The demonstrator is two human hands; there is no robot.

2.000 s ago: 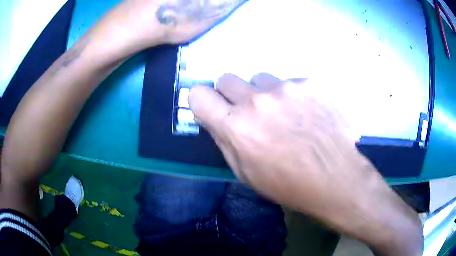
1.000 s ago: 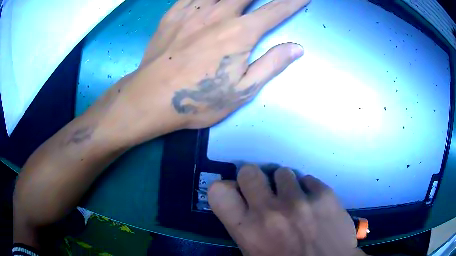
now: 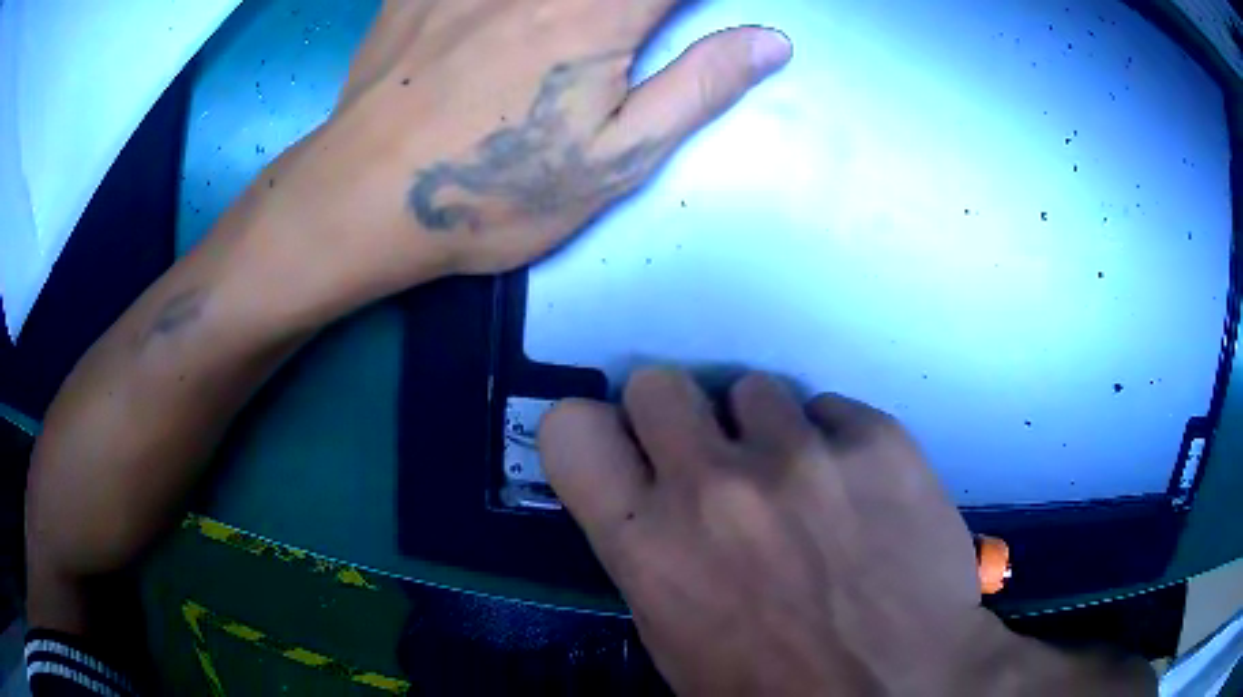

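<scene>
The framed panel (image 3: pixel 845 272), pale with dark specks, lies flat under both hands. My left hand (image 3: pixel 545 136) lies on its upper left part, palm down, thumb spread, fingers cut off by the top edge. My right hand (image 3: pixel 763 504) is closed in a fist at the near left corner, beside a silver corner plate (image 3: pixel 526 454) that it partly covers. The orange end of the utility knife (image 3: pixel 994 564) sticks out at the right side of the fist; its blade is hidden.
The black border (image 3: pixel 443 449) runs around the pale sheet, with a second small plate (image 3: pixel 1190 463) at the near right corner. A white sheet (image 3: pixel 82 123) lies at the far left. Yellow-and-black tape (image 3: pixel 300 656) marks the green floor.
The knife's orange end, hidden two seconds ago, shows now. Since one second ago, the panel and both hands sit higher in the view, and the right fist stays at the corner plate.
</scene>
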